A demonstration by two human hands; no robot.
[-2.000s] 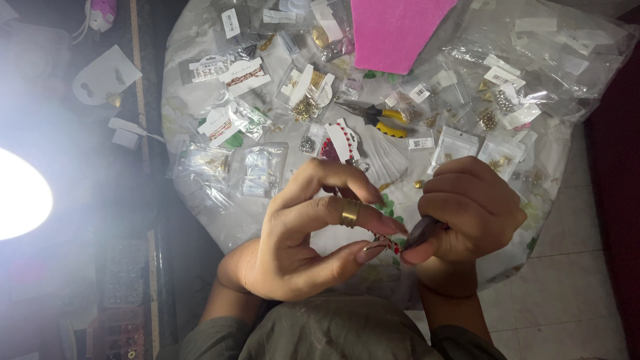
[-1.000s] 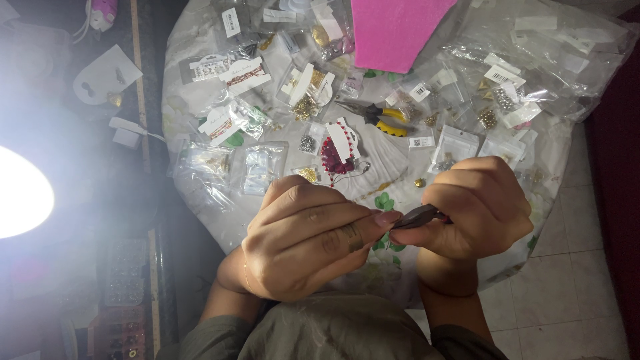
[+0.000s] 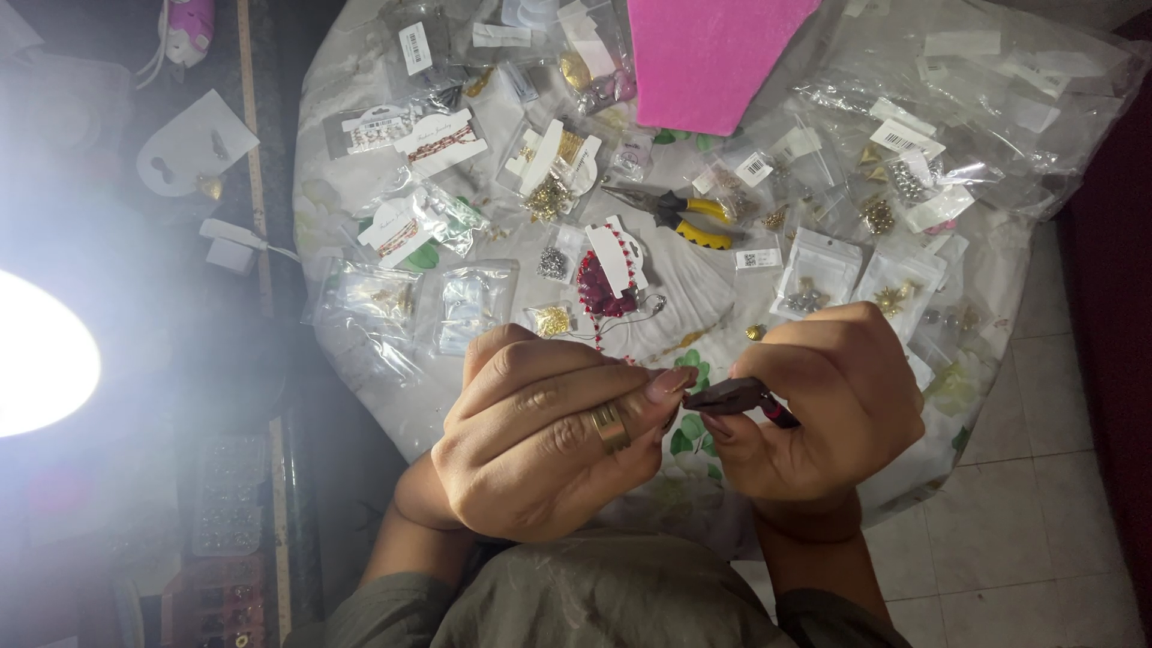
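Observation:
My right hand (image 3: 823, 409) grips small pliers (image 3: 727, 396) with dark jaws, their tips pointing left. Those tips meet the fingertips of my left hand (image 3: 553, 427), which wears a wide gold-coloured ring (image 3: 611, 429) and pinches something small, mostly hidden. Beyond the left fingers lies a red bead chain (image 3: 597, 328), partly on a white card (image 3: 616, 256) over dark red beads (image 3: 598, 292). Yellow-handled pliers (image 3: 677, 211) lie farther up the cloth. A small gold-coloured bead (image 3: 755, 332) rests just beyond my right hand.
Plastic bags of beads and findings (image 3: 819, 270) cover much of the round table's floral cloth (image 3: 976, 360). A pink sheet (image 3: 702, 63) lies at the far edge. At left are a bright lamp (image 3: 40, 355), a white card (image 3: 193, 148) and a clear compartment box (image 3: 229, 495).
My left fingers, spread around a red-beaded piece two seconds ago, have folded together and now cover it. The right hand still holds the small pliers.

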